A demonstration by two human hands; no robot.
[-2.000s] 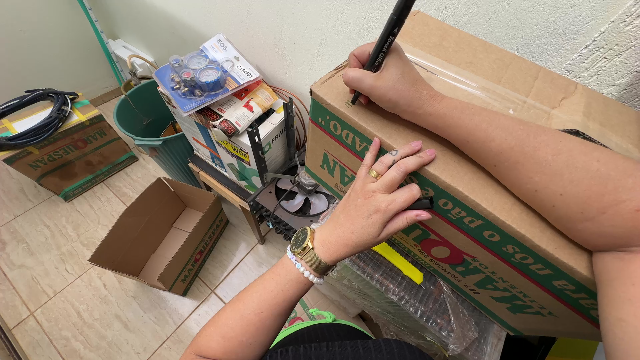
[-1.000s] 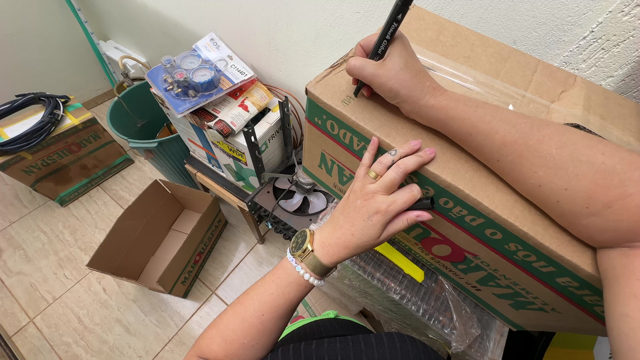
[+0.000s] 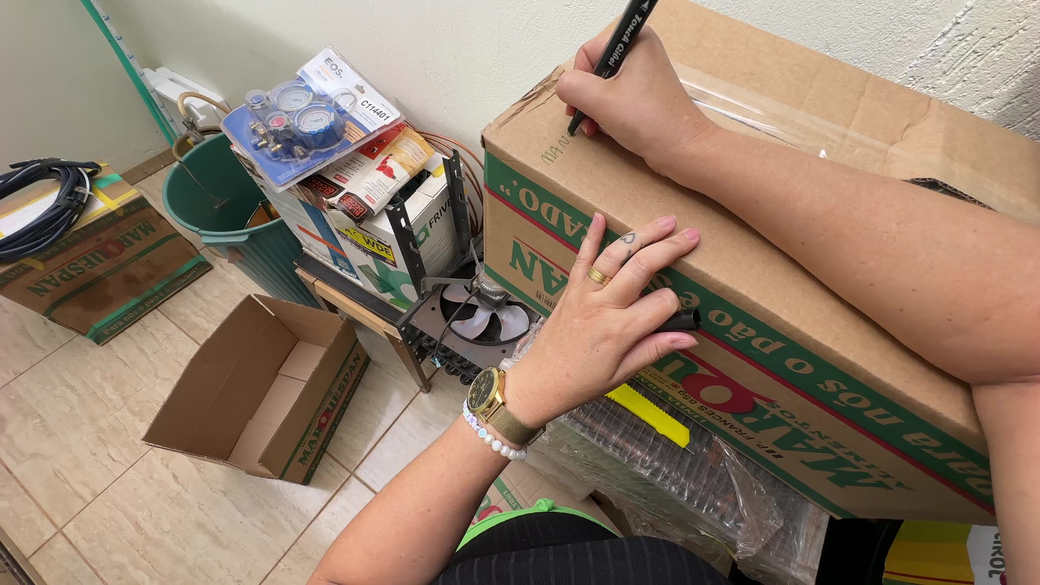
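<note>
A large closed cardboard box [image 3: 780,219] with green and red print fills the right side. My right hand [image 3: 634,101] holds a black marker pen [image 3: 619,45] with its tip on the box top, beside a few handwritten green letters [image 3: 554,151]. Clear tape runs along the top behind that hand. My left hand [image 3: 621,305], wearing a gold ring and a gold watch [image 3: 485,390], rests its fingertips on the box's near upper edge. A black pen cap [image 3: 681,320] is held under its lower fingers.
An open empty carton [image 3: 268,390] stands on the tiled floor, near a green bin [image 3: 252,244]. Boxes and a packaged gauge set [image 3: 301,122] sit on a small wooden stand by a fan [image 3: 487,317]. Cable lies on another carton [image 3: 97,268]. Below the large box is a plastic-wrapped finned unit [image 3: 691,463].
The marker tip has moved a little to the right along the box top, and more green letters show behind it. My left hand stays at the box edge.
</note>
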